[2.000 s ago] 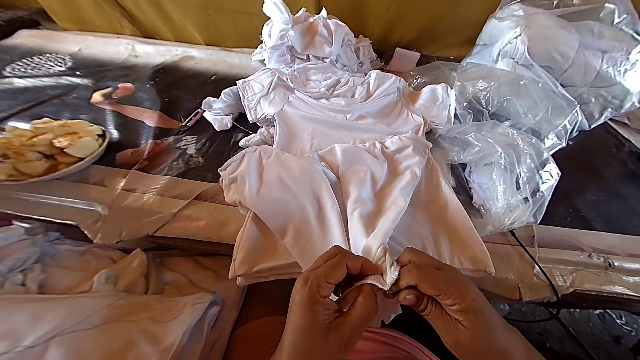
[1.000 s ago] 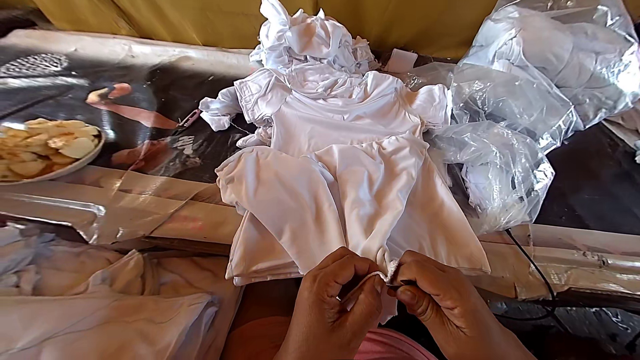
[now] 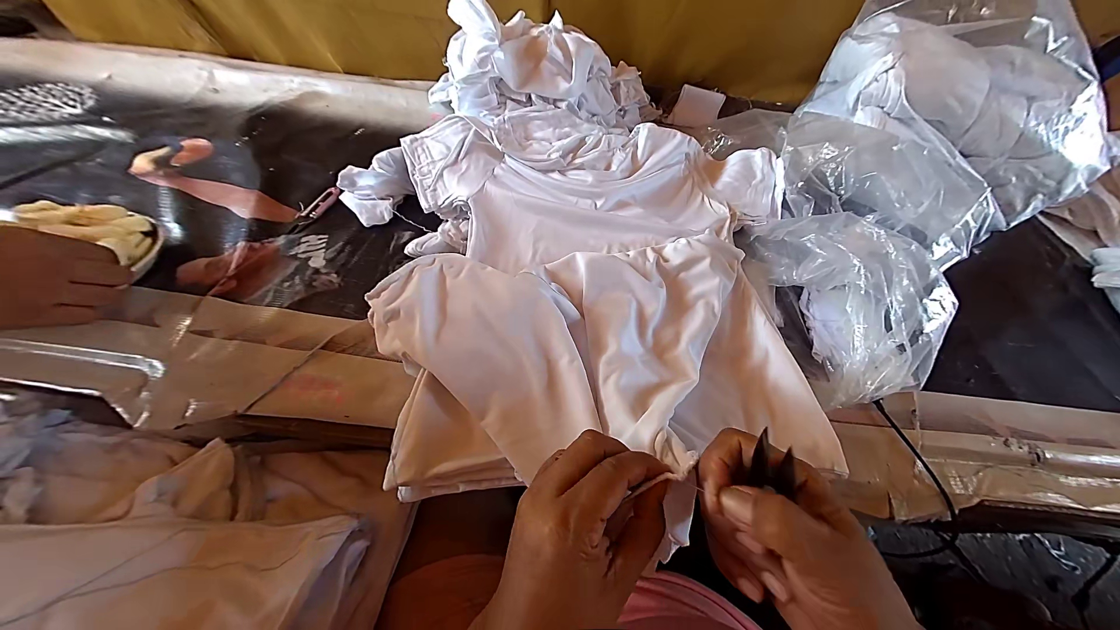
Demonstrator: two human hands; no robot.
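Note:
A small white short-sleeved garment [image 3: 604, 210] lies over the table's front edge, its gathered lower part drawn down toward me. My left hand [image 3: 591, 516] pinches the edge of this cloth between thumb and fingers. Just to its right, my right hand [image 3: 779, 525] holds thread snips [image 3: 772, 468], their two dark blade tips apart and pointing up. Its fingertips also seem to pinch a fine thread running from the cloth edge. The handle part of the snips is hidden in my palm.
Crumpled white cloth [image 3: 547, 66] is heaped behind the garment. Clear plastic bags [image 3: 884, 289] of white cloth stand right, above a black cable [image 3: 927, 464]. Folded fabric [image 3: 175, 569] lies lower left. Another person's hand [image 3: 57, 280] is over a plate of sliced food [image 3: 144, 249].
My right hand has moved a little away from my left, and the snips' blades now show in it. Another person's hand has come in at the left, over the plate.

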